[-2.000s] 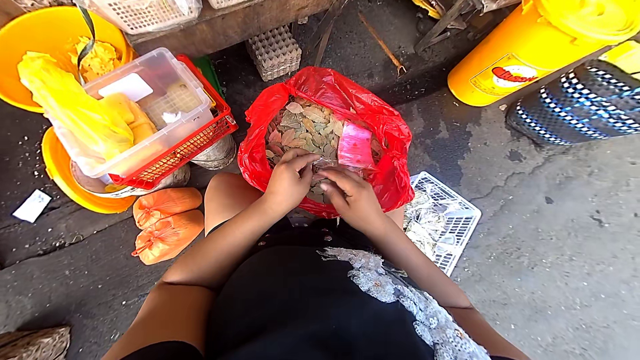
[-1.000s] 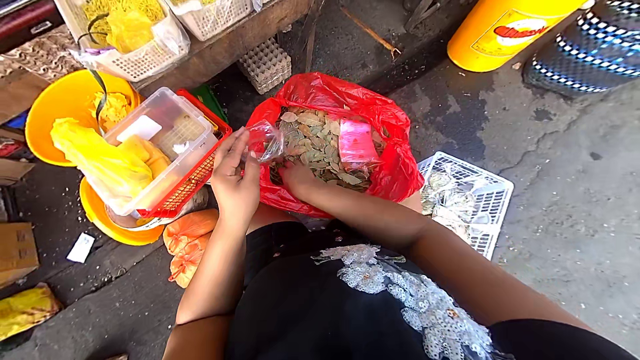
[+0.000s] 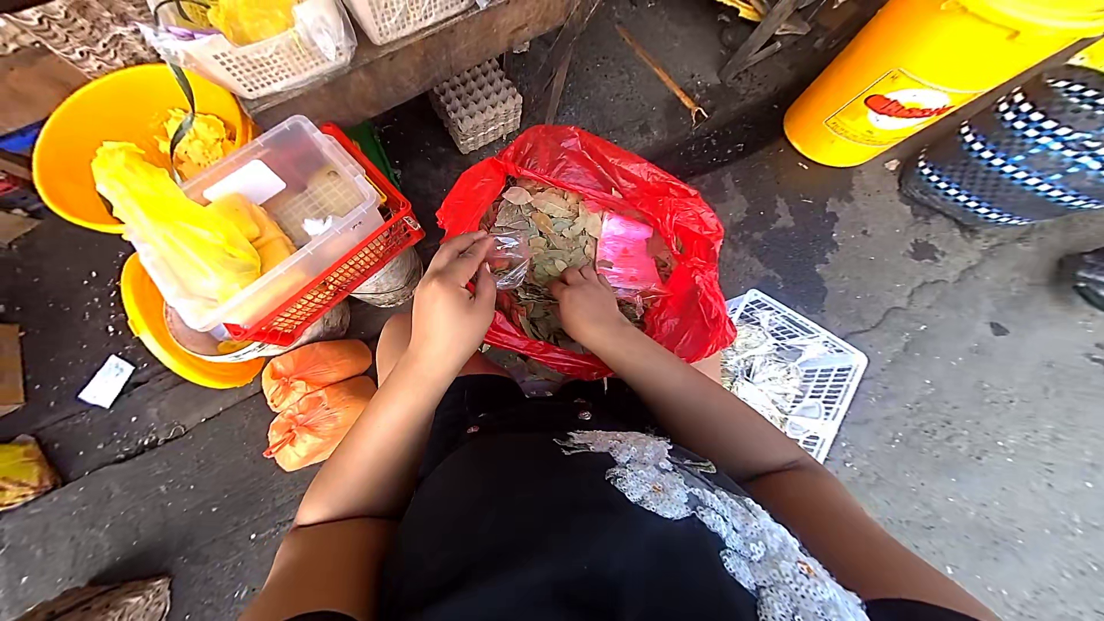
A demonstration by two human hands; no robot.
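Observation:
A red plastic bag (image 3: 686, 297) stands wide at the mouth between my knees, filled with dried leaves (image 3: 552, 226). At the bag's left rim, my left hand (image 3: 457, 289) pinches a small clear plastic bag (image 3: 511, 259) between thumb and fingers. Inside the red bag, my right hand (image 3: 588, 304) rests with its fingers down in the leaves; whether it grips any is hidden. A pink plastic packet (image 3: 628, 253) lies on the leaves just right of those fingers.
Left are a clear plastic box (image 3: 297, 172) on a red basket (image 3: 345, 276), yellow basins (image 3: 65, 142) and orange bags (image 3: 315, 418). A white crate (image 3: 832, 371) holding small clear packets sits right. Beyond are egg trays (image 3: 483, 108), a yellow bucket (image 3: 914, 52) and a checkered woven basket (image 3: 1018, 164).
Two seconds ago both hands were together over the leaves. They have since parted; my left hand moved to the bag's left rim with the clear bag, while my right reached into the leaves.

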